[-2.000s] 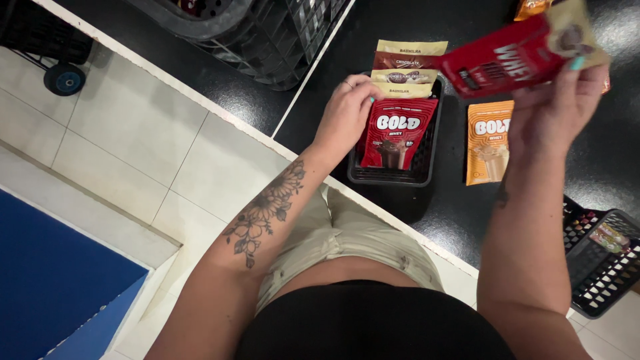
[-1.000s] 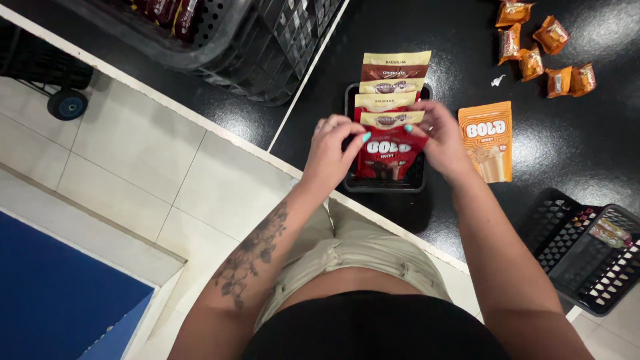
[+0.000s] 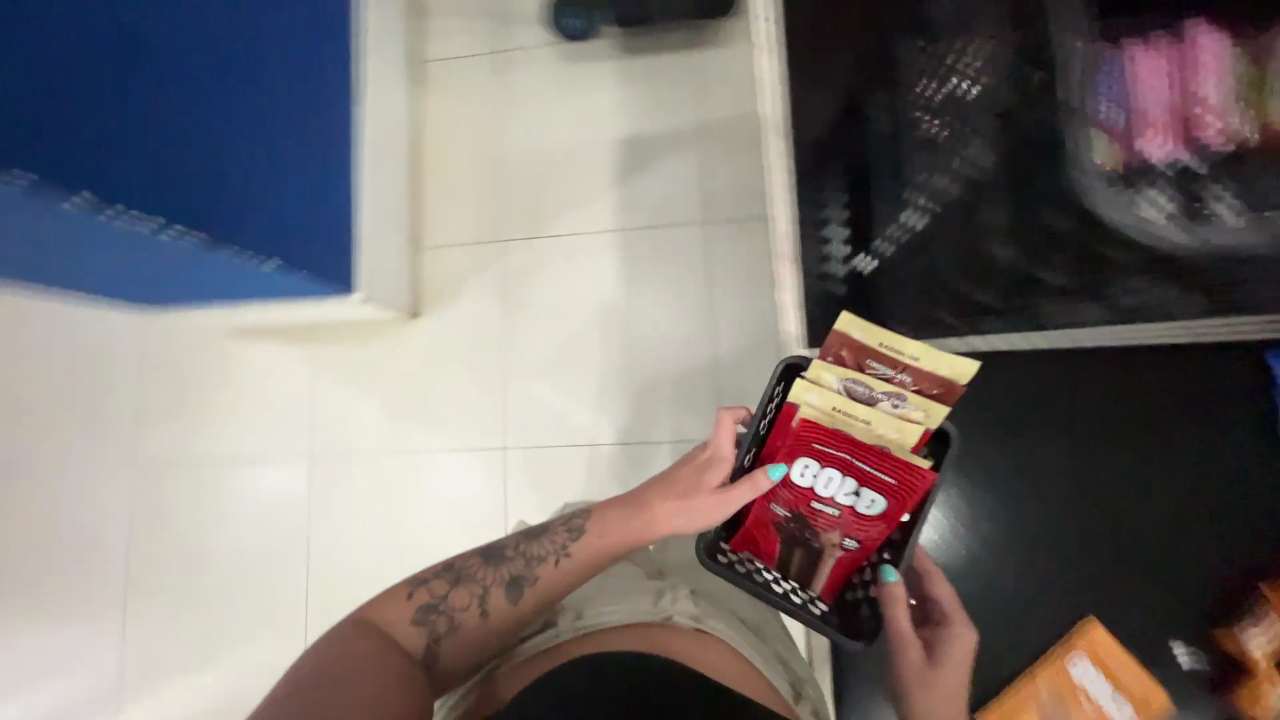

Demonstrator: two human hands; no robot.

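Between my hands is a small black perforated plastic basket, tilted near the counter's edge. Several whey packets stand in it, one behind another. The front one is a red Bold pouch; behind it show cream top edges and a brown chocolate packet. My left hand grips the basket's left side, its thumb over the rim against the red pouch. My right hand holds the lower right side, thumb at the rim and fingers partly hidden.
An orange pouch lies on the black counter at lower right, near orange-wrapped sweets. A large dark basket with pink packs is blurred at upper right. Left are a tiled floor and a blue panel.
My hands have gone from the red pouch to the basket's two sides. The basket, which stood on the counter, has moved to the counter's edge. The view has swung strongly.
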